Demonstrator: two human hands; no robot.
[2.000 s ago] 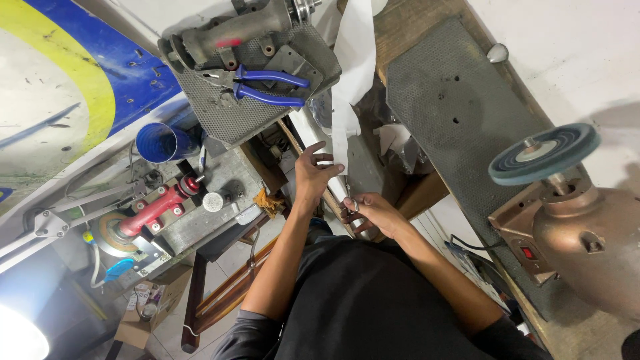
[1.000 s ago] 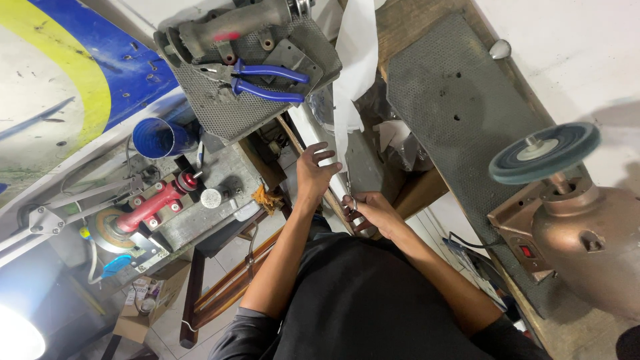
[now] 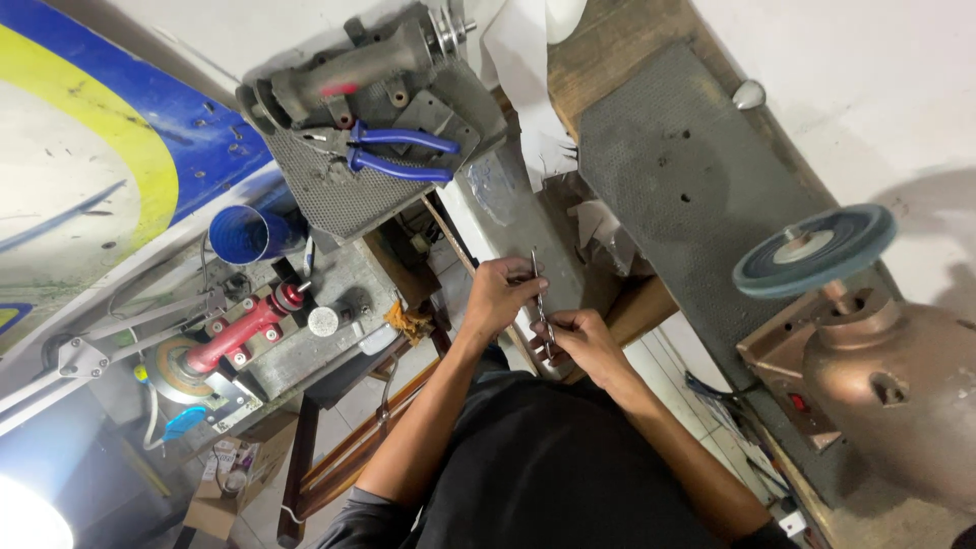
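Observation:
A thin, twisted metal piece like a drill bit (image 3: 542,309) runs lengthwise between my hands in front of my body. My left hand (image 3: 503,293) pinches its upper part between thumb and fingers, and the tip sticks out above. The lower, fluted part is held in the fingers of my right hand (image 3: 576,339). Beyond the hands, combination pliers with blue handles (image 3: 404,152) lie on a dark textured mat (image 3: 343,202), beside a grey spindle housing (image 3: 351,72) with pulleys.
At right a copper-coloured bench grinder (image 3: 892,381) carries a blue-grey wheel (image 3: 816,252). A red spindle unit (image 3: 244,332), a blue cup (image 3: 248,235) and a round-topped container (image 3: 324,321) stand at left. A lit lamp (image 3: 30,511) is at lower left; a white sheet (image 3: 526,91) hangs ahead.
The metal piece is now plainly seen upright between both hands, and my left hand has closed on its upper part. The white strip that ran down to my hands no longer reaches them.

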